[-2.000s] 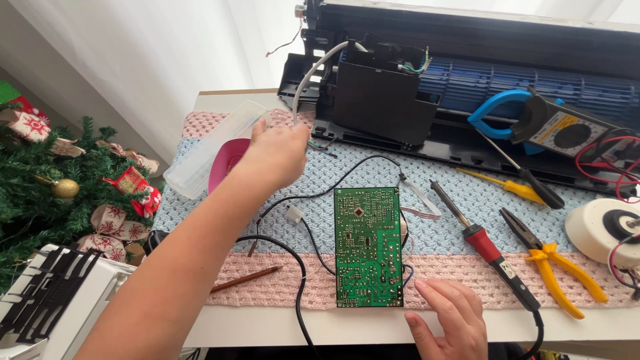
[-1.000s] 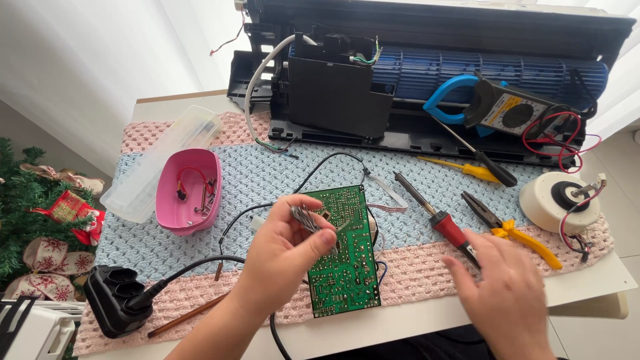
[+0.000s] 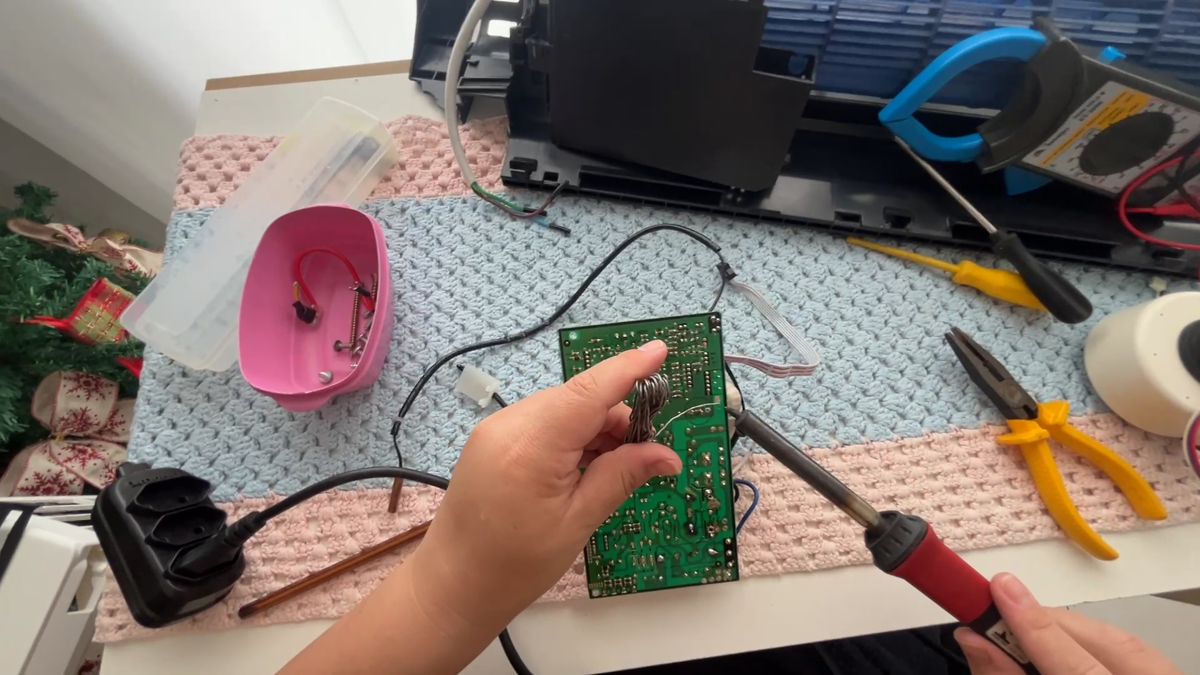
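Observation:
Between the thumb and fingers of my left hand (image 3: 553,469) is a small coil of solder wire (image 3: 647,408), held over the green circuit board (image 3: 656,544). The coil's loose end reaches toward the board's right side. My right hand (image 3: 1050,628) grips the red handle of a soldering iron (image 3: 937,562), whose tip points up and left to the board's right edge, close to the wire end. Whether tip and wire touch cannot be told. The board lies solder side up on a crocheted cloth (image 3: 487,394), with a white ribbon cable (image 3: 773,328) beside it.
Left are a pink container (image 3: 375,366) with screws, a translucent plastic case (image 3: 216,272), a black power strip (image 3: 169,544) and a brown stick (image 3: 333,567). Right lie yellow-handled pliers (image 3: 1050,459), screwdrivers (image 3: 1003,281) and a clamp meter (image 3: 1106,131). Behind stands a black appliance housing (image 3: 656,94).
My left hand went from the pink container to above the board, with the wire coil in it. My right hand has taken hold of the soldering iron and brought its tip to the board. The view is closer.

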